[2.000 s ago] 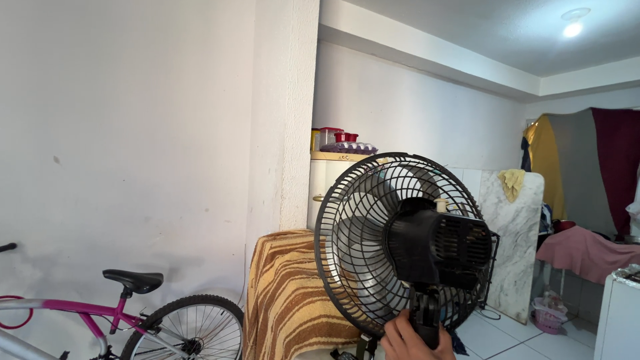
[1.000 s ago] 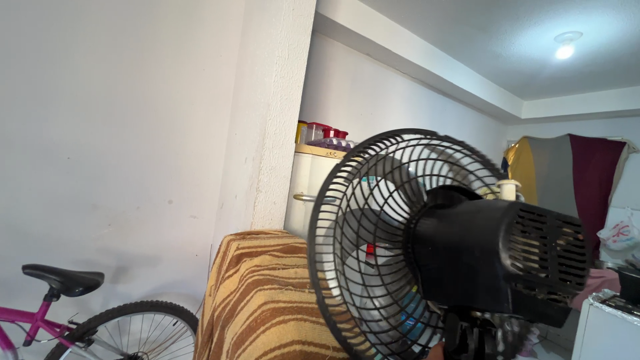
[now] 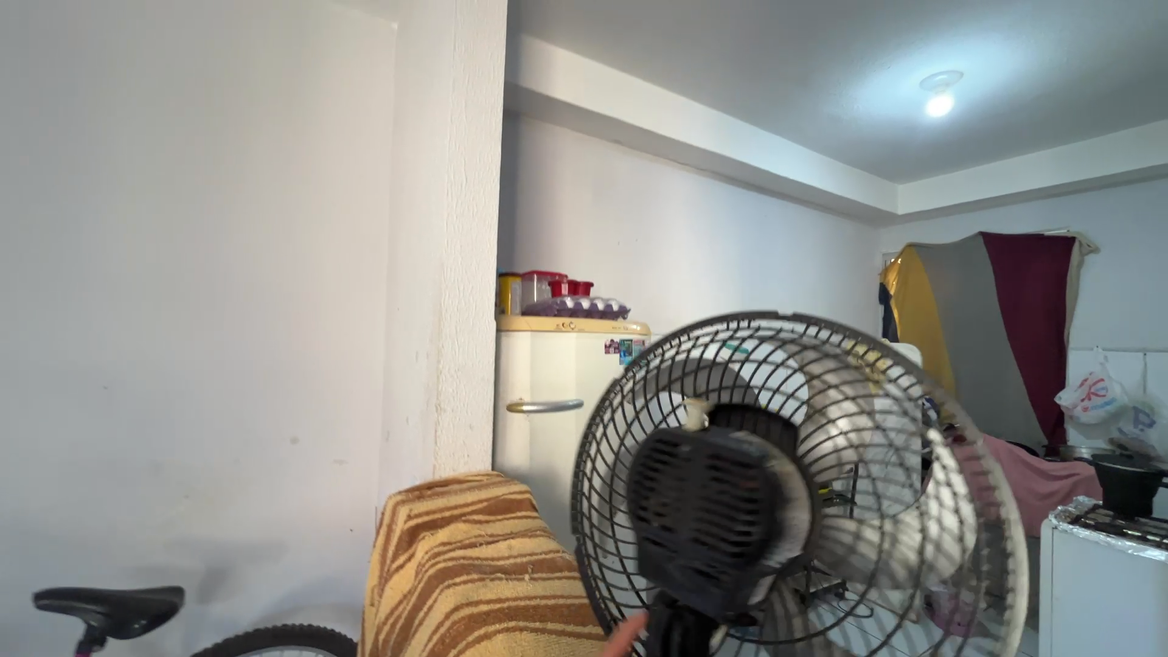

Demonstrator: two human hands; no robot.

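A black electric fan [image 3: 703,511] with a round wire grille fills the lower right of the head view, its motor housing towards me and its grille facing away to the right. Only a blurred fingertip of one of my hands [image 3: 628,634] shows at the bottom edge, beside the fan's black neck [image 3: 677,630]. The rest of that hand is out of frame, so its grip is hidden, and which hand it is cannot be told from this frame. My other hand does not appear.
A striped brown towel [image 3: 474,566] drapes a piece of furniture left of the fan. Behind stands a cream refrigerator [image 3: 538,456] with containers and an egg tray [image 3: 577,307] on top. A bicycle saddle [image 3: 109,610] is lower left; a stove [image 3: 1104,584] with a black pot [image 3: 1130,484] stands right.
The fan's head has turned: its motor housing, pointing right one second ago, now points left of the grille's centre. The hand seen on the fan's neck two seconds ago is now mostly out of frame.
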